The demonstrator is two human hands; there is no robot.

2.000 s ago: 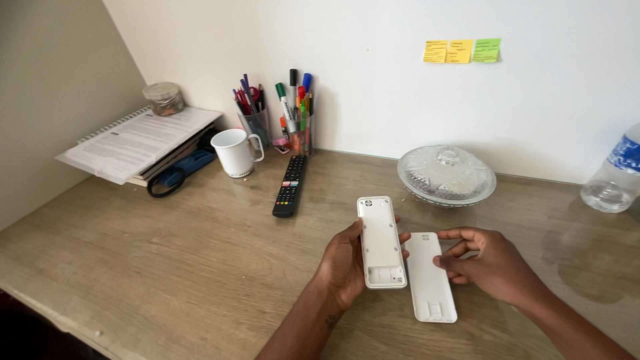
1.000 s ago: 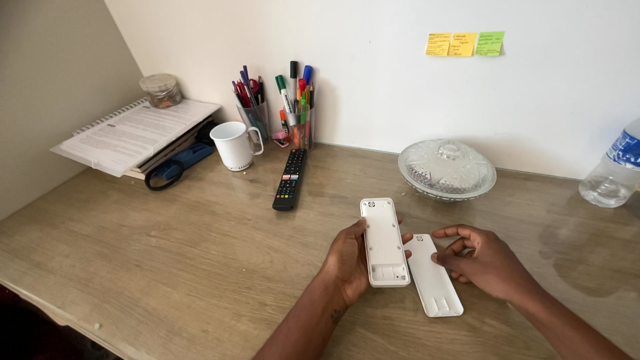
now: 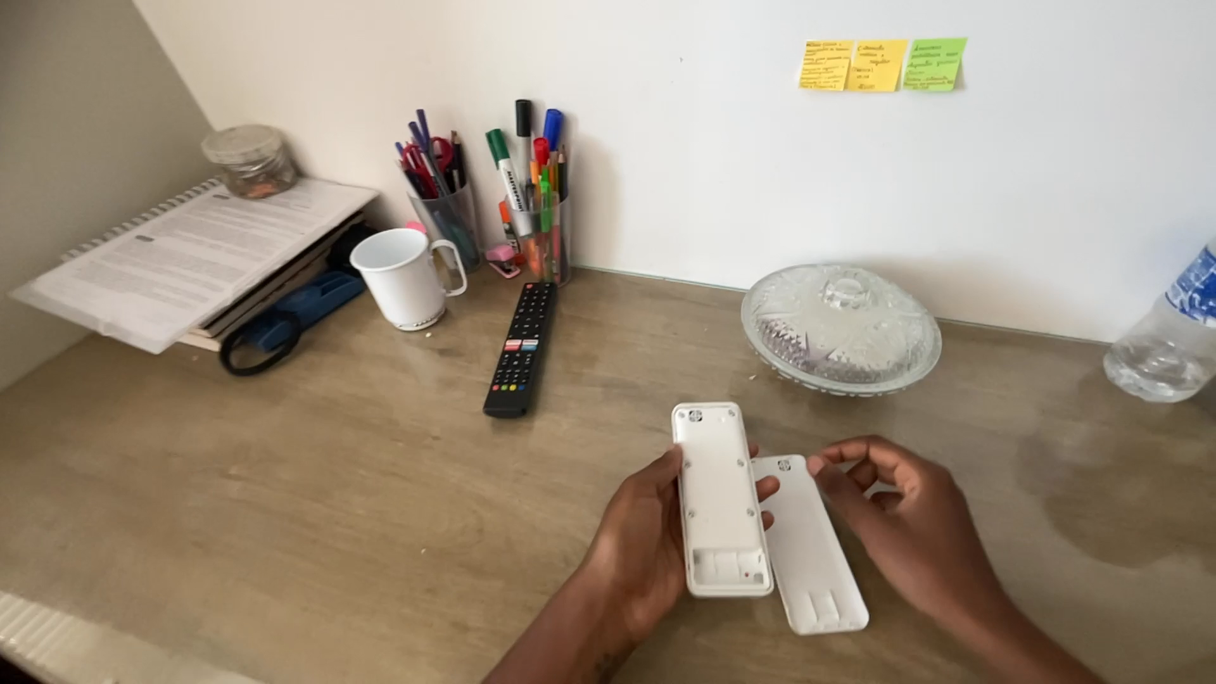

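My left hand [image 3: 646,537] holds the white plastic body of a remote control [image 3: 717,494], its back facing up. The battery compartment at its near end is uncovered and shows no batteries. Just right of it lies the long white back cover [image 3: 812,551], tilted and partly behind the body. My right hand [image 3: 902,513] touches the cover's upper right corner with thumb and fingertips; whether it grips the cover is hard to tell. A black remote control [image 3: 521,351] rests on the wooden desk, farther off to the left.
A white mug [image 3: 399,280], two pen cups [image 3: 451,223] [image 3: 551,242] and papers [image 3: 199,256] with a jar [image 3: 252,161] stand back left. A lidded glass dish [image 3: 841,332] is beyond my hands, a plastic bottle [image 3: 1159,342] at right. Sticky notes [image 3: 879,66] are on the wall.
My right thumb and fingers have moved up along the cover to its top corner. My left hand keeps its hold on the white body.
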